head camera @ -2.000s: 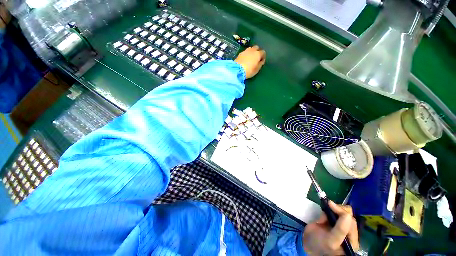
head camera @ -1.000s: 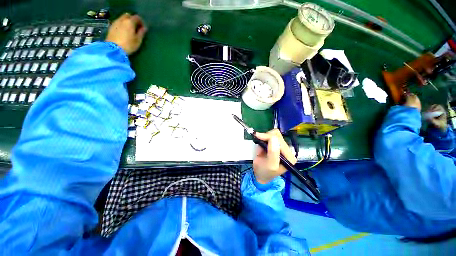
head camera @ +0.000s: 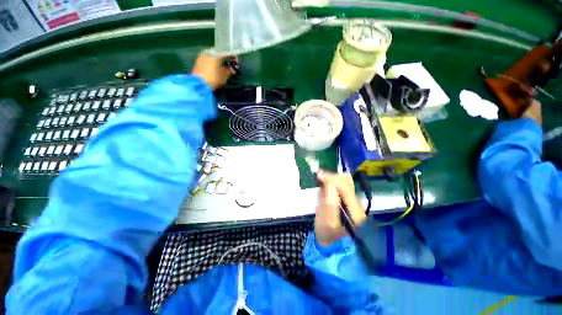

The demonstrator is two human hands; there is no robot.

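Observation:
My left hand (head camera: 213, 70) is at the back of the bench, below the extraction hood, with its fingers at small dark parts (head camera: 232, 66); whether it grips them is unclear. My right hand (head camera: 336, 206) holds the black soldering iron (head camera: 349, 224), blurred, its tip end pointing up and left beside the cleaning pot. The white paper sheet (head camera: 271, 169) lies before me. Small pouch cells (head camera: 212, 159) lie on its left part, partly hidden by my left sleeve. A dark curved piece (head camera: 244, 203) lies near the paper's front edge.
The fume fan (head camera: 261, 123) and cleaning pot (head camera: 317, 125) stand behind the paper. The blue soldering station (head camera: 358, 132) and iron stand (head camera: 407, 134) are right, a cream cylinder (head camera: 354, 71) behind. The hood (head camera: 256, 24) hangs at back. A cell tray (head camera: 80, 126) lies left. Another person's arm (head camera: 521, 160) is far right.
The camera view has turned, showing more of the bench's back and the hood. My left hand has moved right to the small dark parts behind the fan. My right hand still holds the iron.

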